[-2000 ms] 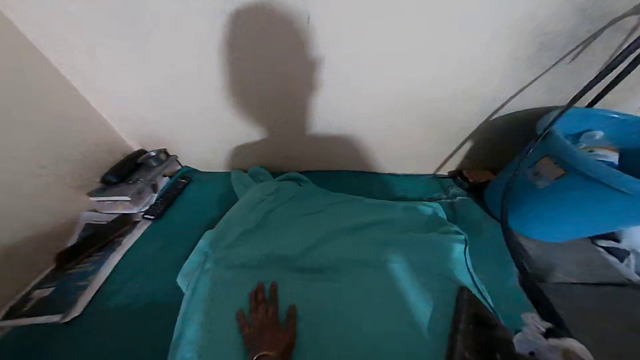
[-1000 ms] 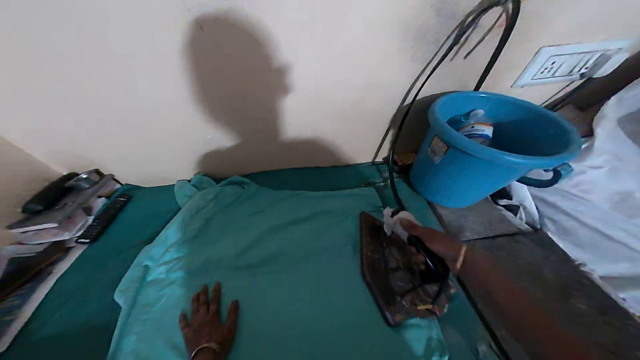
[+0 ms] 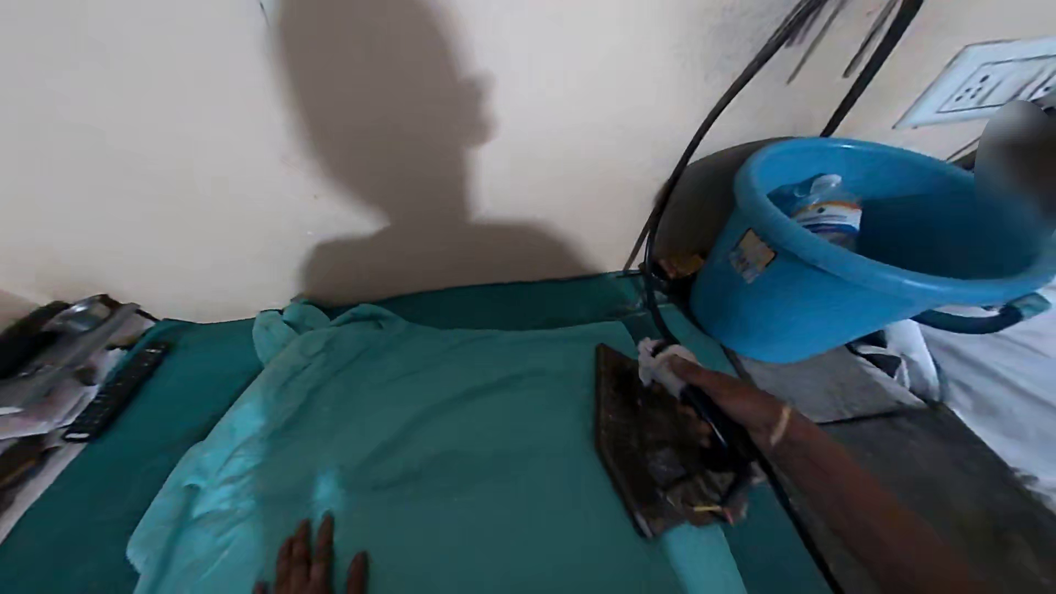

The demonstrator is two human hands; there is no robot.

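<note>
A teal cloth garment lies spread over a darker green cover, with some wrinkles along its left side. My left hand rests on the garment near the bottom edge of the view, fingers spread, and the palm is mostly cut off. At the garment's right side my right hand grips the handle of an old electric iron. The iron's dark, worn soleplate is tilted, and whether it touches the cloth I cannot tell. A black cord runs up from the handle, past the wall.
A blue plastic bucket holding a plastic bottle stands at the right, by the wall. Above it is a white switch board. A black remote control and a pile of papers lie on the left. White fabric is at far right.
Two seconds ago the iron was partly visible at the lower right edge; now my right hand and the whole iron show. My left hand remains on the garment. The view has shifted right.
</note>
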